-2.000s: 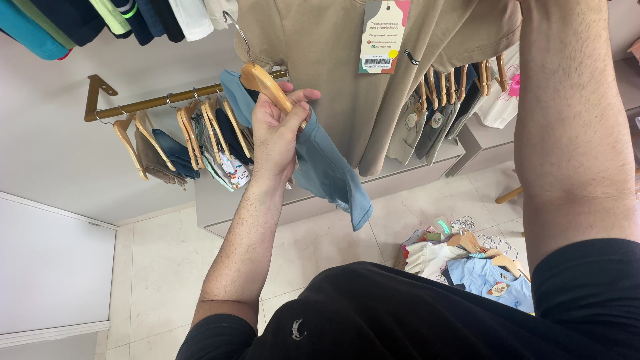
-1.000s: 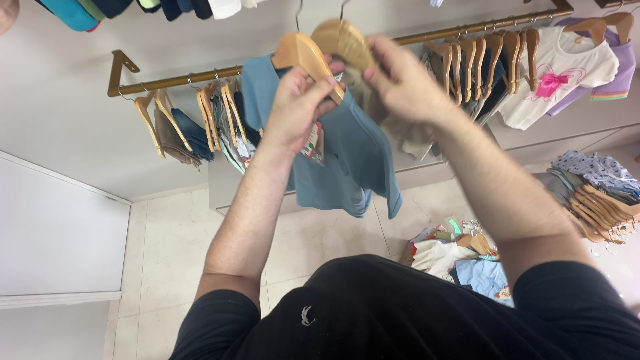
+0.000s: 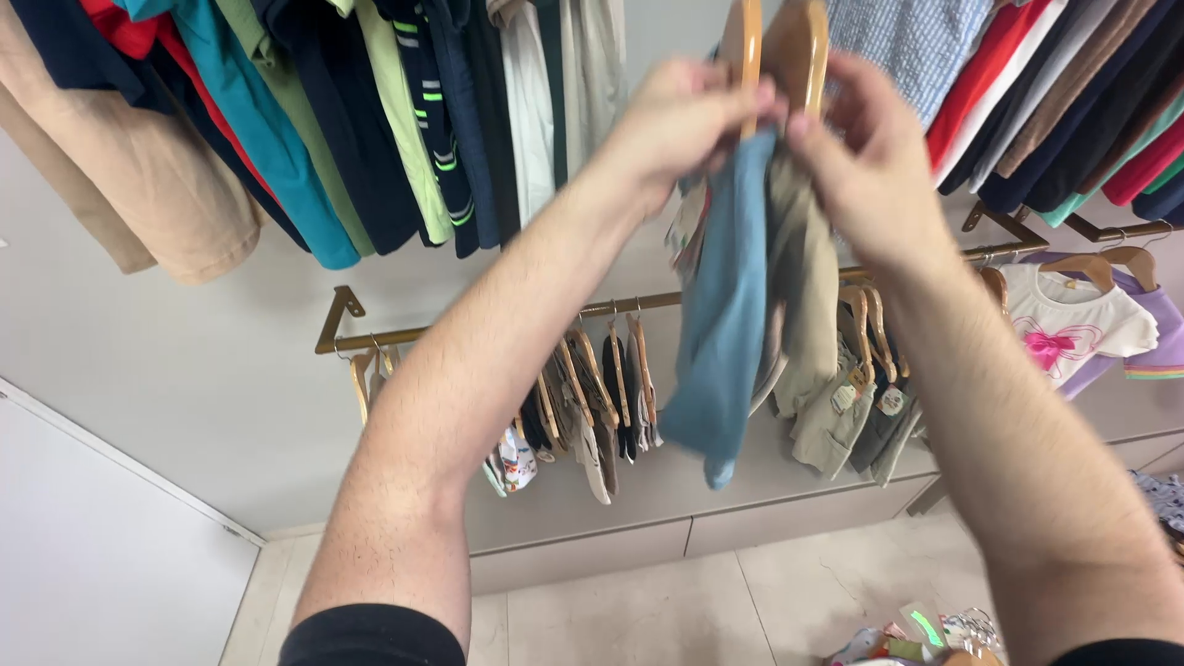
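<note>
Near the top middle, my left hand (image 3: 689, 116) grips a wooden hanger (image 3: 751, 55) that bears a blue garment (image 3: 726, 305). My right hand (image 3: 865, 153) is closed on a second wooden hanger (image 3: 814, 60) just right of it, with a beige garment (image 3: 805, 277) hanging below. The two garments hang side by side and touch; both are seen nearly edge-on. Motion blurs the hands and hangers. The hanger hooks are out of view above. Part of a patterned item shows left of the blue garment.
A brass-coloured rail (image 3: 647, 302) with small garments on wooden hangers runs along the wall behind. Above hang rows of clothes, such as a teal garment (image 3: 250, 120) and a red one (image 3: 985, 83). A white shirt with a pink bow (image 3: 1078, 310) hangs right. Items lie on the tiled floor (image 3: 647, 620).
Both hands, with the blue and beige garments, have risen toward the upper rows of clothes. The blue garment has turned nearly edge-on. The view has shifted upward.
</note>
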